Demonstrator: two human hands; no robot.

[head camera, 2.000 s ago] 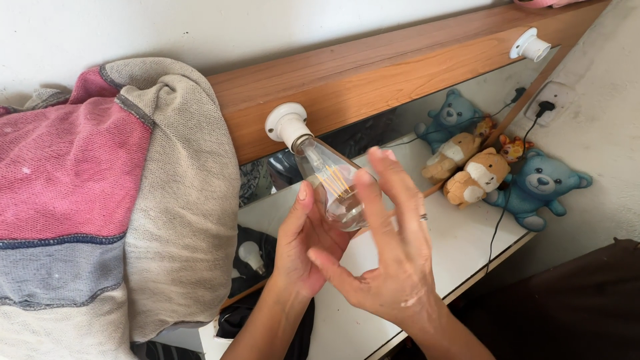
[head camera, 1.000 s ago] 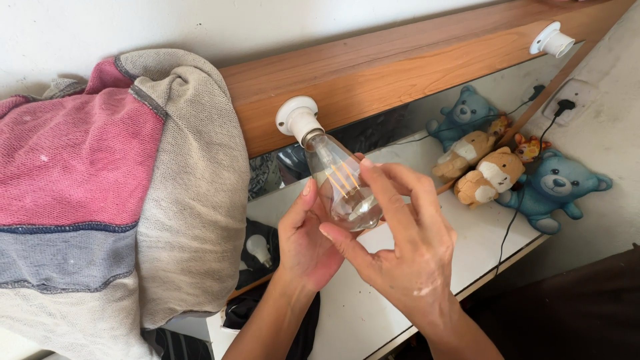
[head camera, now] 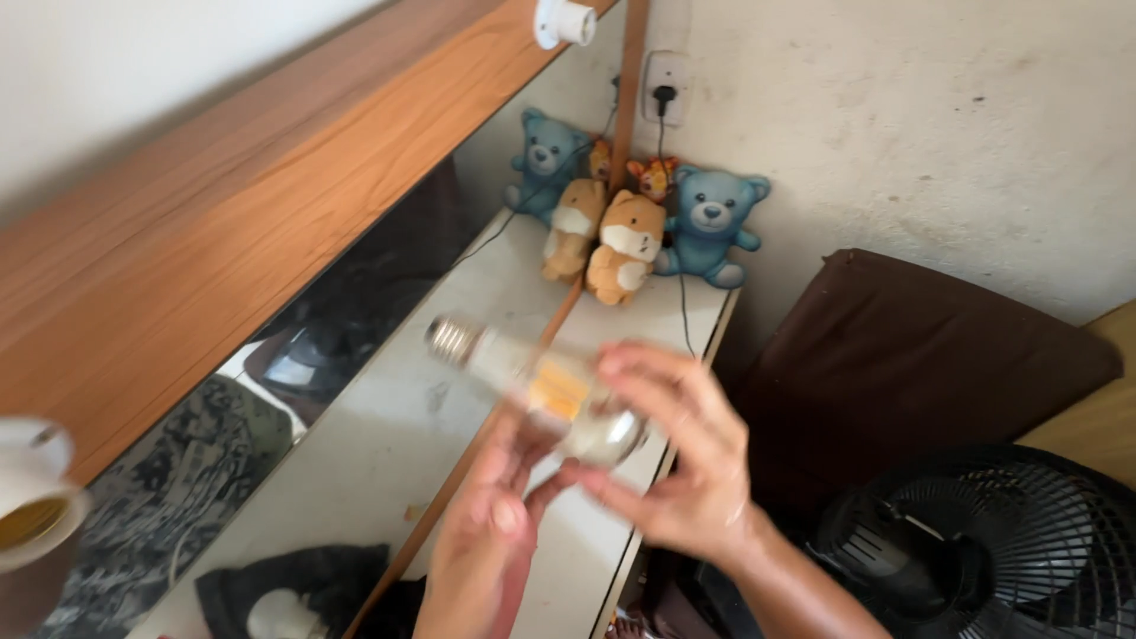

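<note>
A clear glass filament bulb (head camera: 559,390), somewhat blurred, is held tilted over the white shelf, its metal screw base pointing up and left. My right hand (head camera: 688,444) grips the rounded glass end between thumb and fingers. Beneath the bulb, my left hand (head camera: 488,524) has its fingertips at the glass; blur hides whether they press on it. At the lower left a white lamp socket (head camera: 40,497) on the wooden board shows its open, empty mouth. Another white socket (head camera: 566,22) is fixed higher up on the same board.
The wooden board (head camera: 222,186) runs above a mirror. Plush toys, among them a blue bear (head camera: 713,222), sit on the white shelf (head camera: 390,426) near a plugged-in cable. A white bulb (head camera: 284,614) lies on black cloth. A black fan (head camera: 976,541) and brown cushion (head camera: 923,355) are at right.
The bulb was at the nearer socket and is now out of it, held in my hands to the right. The view has swung right, bringing the fan into sight.
</note>
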